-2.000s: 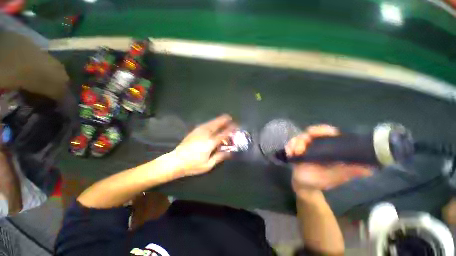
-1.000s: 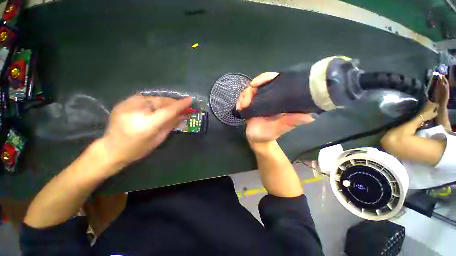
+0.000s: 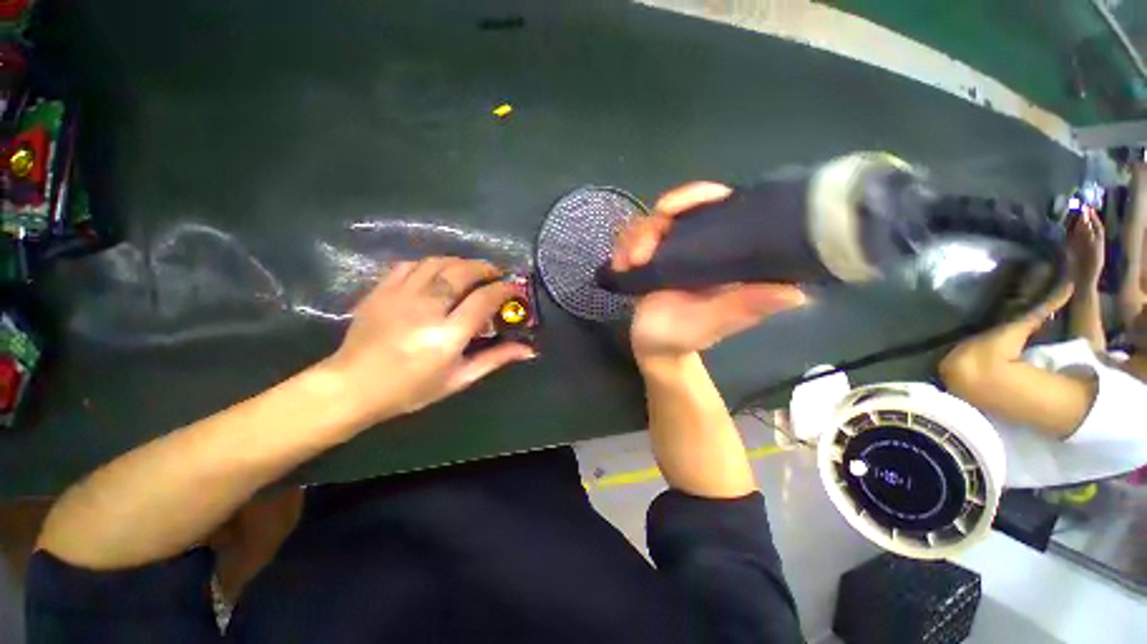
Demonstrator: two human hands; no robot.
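Observation:
My left hand (image 3: 434, 330) grips a small electronic unit (image 3: 513, 315) on the dark bench mat. The unit's yellow centre shows between my thumb and fingers; most of it is covered. My right hand (image 3: 692, 283) is closed around the black electric screwdriver (image 3: 742, 237), held nearly level, with its pale tape band and cable end to the right. Its tip end is over the round grey screw dish (image 3: 589, 252), just right of the unit; the bit itself cannot be made out. Any screws are too small to tell.
More electronic units (image 3: 28, 164) lie at the far left. A yellow scrap (image 3: 502, 111) lies on the mat (image 3: 315, 113). A white fan (image 3: 912, 472) is at the bench edge, lower right. Another person's arm (image 3: 1019, 371) is at the right. The green belt (image 3: 1006, 44) runs behind a pale rail.
The left fingers have spread from above the unit to around its sides, and its yellow centre now shows. The screwdriver's cable end has shifted slightly right and down and is blurred.

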